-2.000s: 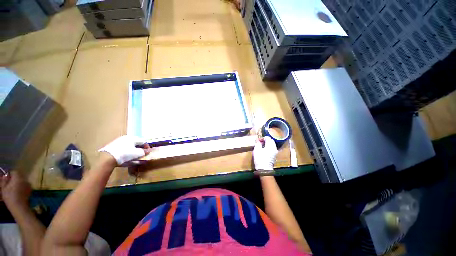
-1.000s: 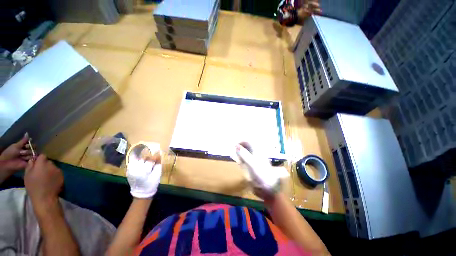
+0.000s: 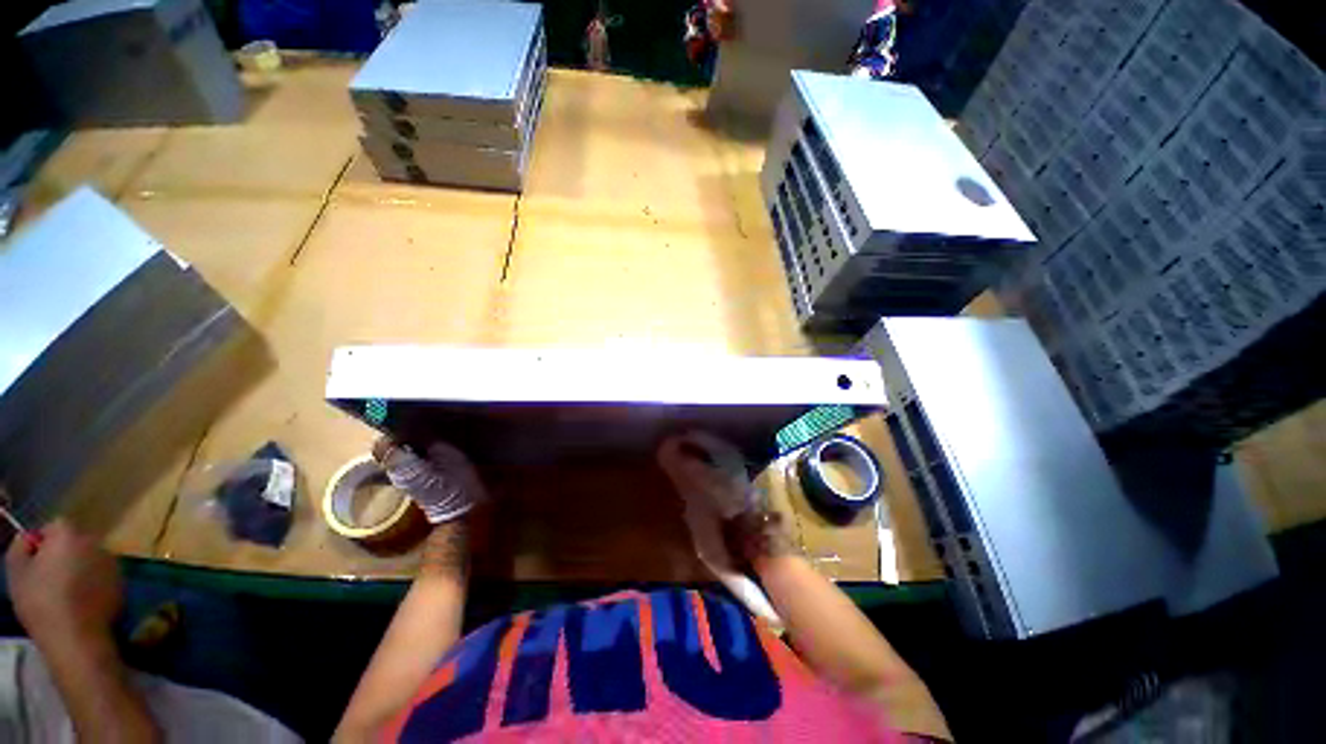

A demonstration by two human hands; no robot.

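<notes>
The chassis tray [image 3: 604, 377] is tilted up on edge in front of me, its outer side showing as a long white bar and its dark inside facing me. Green strips show at both ends. My gloved left hand [image 3: 434, 483] is at the tray's lower left, its fingertips partly hidden in shadow, and appears to hold it. My gloved right hand [image 3: 710, 472] is inside the tray's shadow at the right, blurred, with a pale tape strip [image 3: 739, 579] hanging from it. The masking tape roll [image 3: 340, 499] lies beside my left hand. The dark green tape roll [image 3: 814, 480] lies right of my right hand.
A bagged dark item [image 3: 263, 497] and a grey chassis stack [image 3: 109, 342] are left, near another person's hand [image 3: 66, 581]. Chassis [image 3: 1003, 451] lie close right, more [image 3: 887, 175] behind them. A perforated stack [image 3: 1149, 218] stands far right. A slim whitish stick [image 3: 886, 541] lies near the edge.
The tray has gone from flat to tilted on edge. The masking tape roll, in my left hand a second ago, now lies on the bench. A pale strip now hangs from my right hand.
</notes>
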